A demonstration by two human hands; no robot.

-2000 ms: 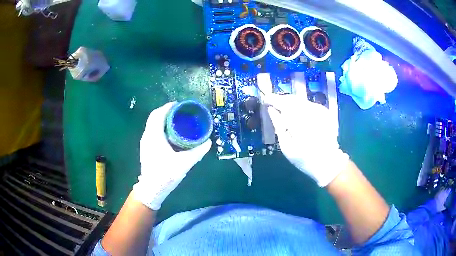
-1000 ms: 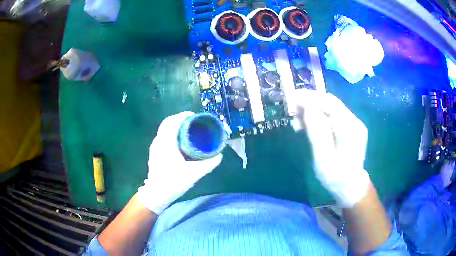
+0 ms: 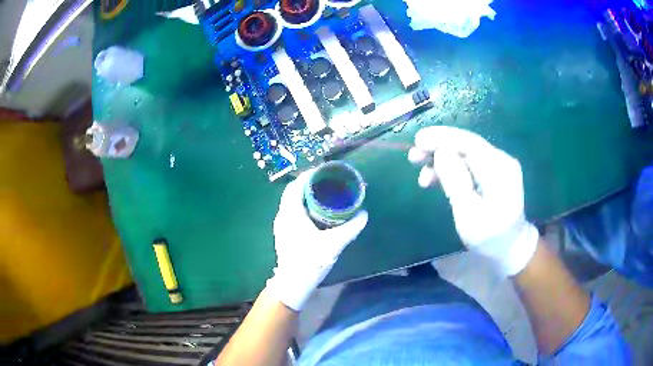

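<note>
My left hand [image 3: 308, 239], in a white glove, holds a small round jar [image 3: 334, 191] upright by its side, with dark blue liquid inside. My right hand [image 3: 480, 189], also gloved, is right of the jar with its fingertips pinched together. A thin, faint reddish stick [image 3: 390, 145] runs left from these fingertips; its far tip is too blurred to tell. The circuit board [image 3: 247, 61] lies beyond both hands, turned at an angle, with copper ring coils [image 3: 258, 30], pale parallel strips [image 3: 299, 91] and dark round parts between them. Neither hand visibly touches the board.
A yellow marker [image 3: 166, 268] lies at the left on the green mat [image 3: 208, 229]. Two whitish containers [image 3: 120, 66] stand at the upper left. A crumpled white cloth [image 3: 450, 16] lies beyond the board. Another board [image 3: 630, 86] is at the far right. A blue-clothed person's part [image 3: 608, 229] shows at the right edge.
The view has turned, so the board now appears tilted and farther up and left. My right hand has moved off the board's strips to its near side. My left hand still holds the jar.
</note>
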